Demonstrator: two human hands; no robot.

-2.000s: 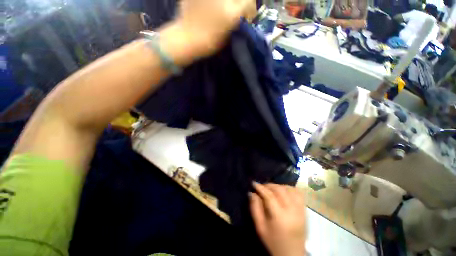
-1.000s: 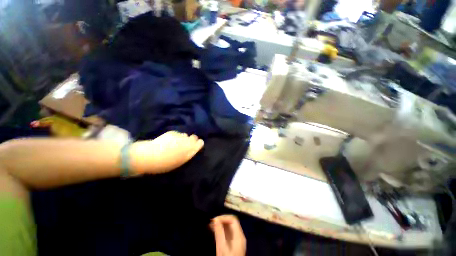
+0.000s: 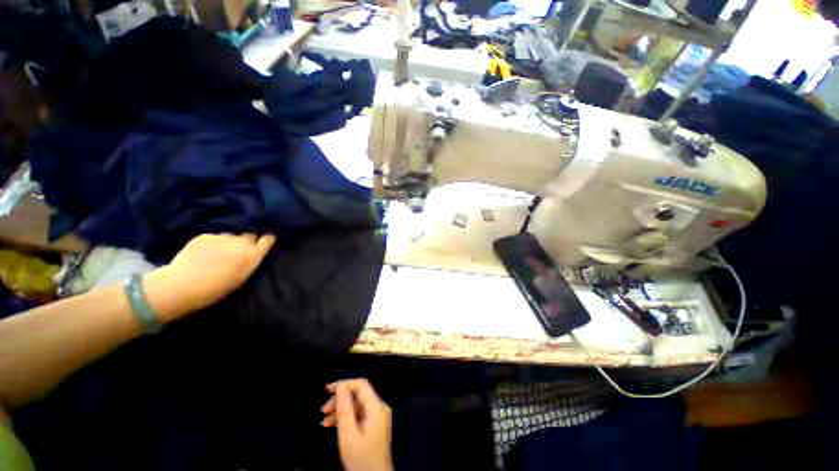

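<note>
The navy garment piece [image 3: 198, 175] lies bunched on the table left of the needle. A black fabric panel [image 3: 317, 285] lies against it and hangs over the table's front edge. Both reach the presser foot area [image 3: 385, 207] of the cream sewing machine [image 3: 506, 138]. My left hand [image 3: 210, 269] rests on the cloth with its fingertips at the fold between navy and black; whether it pinches the cloth does not show. My right hand [image 3: 361, 425] is low in the frame, in front of the table edge, fingers curled over dark cloth; a grip cannot be made out.
A black phone [image 3: 543, 283] with a white cable [image 3: 644, 396] lies on the table under the machine arm. Dark and red snips [image 3: 637, 311] and small metal parts [image 3: 676, 319] are at the table's right end. Other tables with cloth stand behind. A patterned cloth [image 3: 543, 414] is below the table.
The view has swung right, showing more of the machine. My left hand came down from holding the cloth raised and now rests on it. My right hand left the cloth near the needle and is lower.
</note>
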